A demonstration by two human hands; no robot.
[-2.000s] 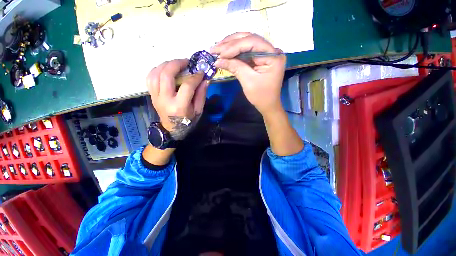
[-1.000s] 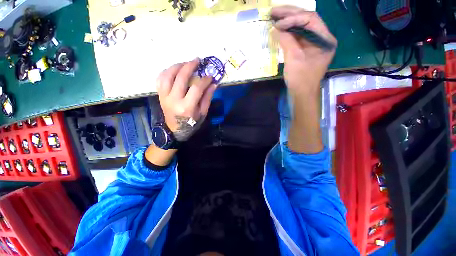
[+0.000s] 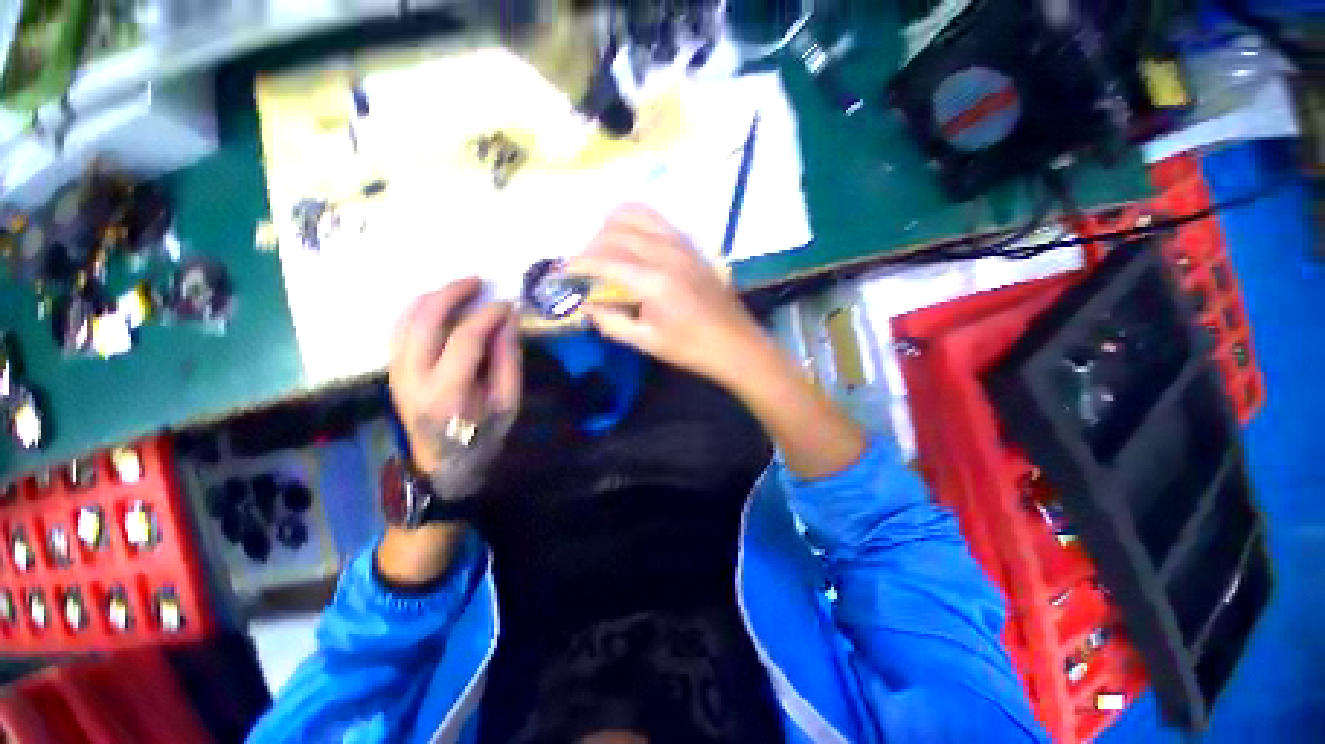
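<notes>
The round watch module (image 3: 555, 289), a dark disc with silvery glints, is at the fingertips of my right hand (image 3: 654, 291), over the front edge of the work sheet. My left hand (image 3: 458, 371) is just left of the module, apart from it, with fingers curled; blur hides whether it holds anything. The dark, slim tweezers (image 3: 743, 186) lie on the white work sheet (image 3: 392, 284), right of my right hand. Small metallic parts (image 3: 313, 221) and a gold-toned cluster (image 3: 500, 156) lie on the sheet. The picture is blurred.
Spare round modules (image 3: 196, 291) are heaped left of the sheet. A black fan box (image 3: 977, 109) with cables stands right. Below the bench are a red parts tray (image 3: 102, 560) and a bin of black round parts (image 3: 262, 512) left, and a large black tray (image 3: 1148, 465) over red trays right.
The view has shifted. My right hand has put the dark tool down on the sheet and come back to the module, now at its fingertips. My left hand has come off the module, to the left.
</notes>
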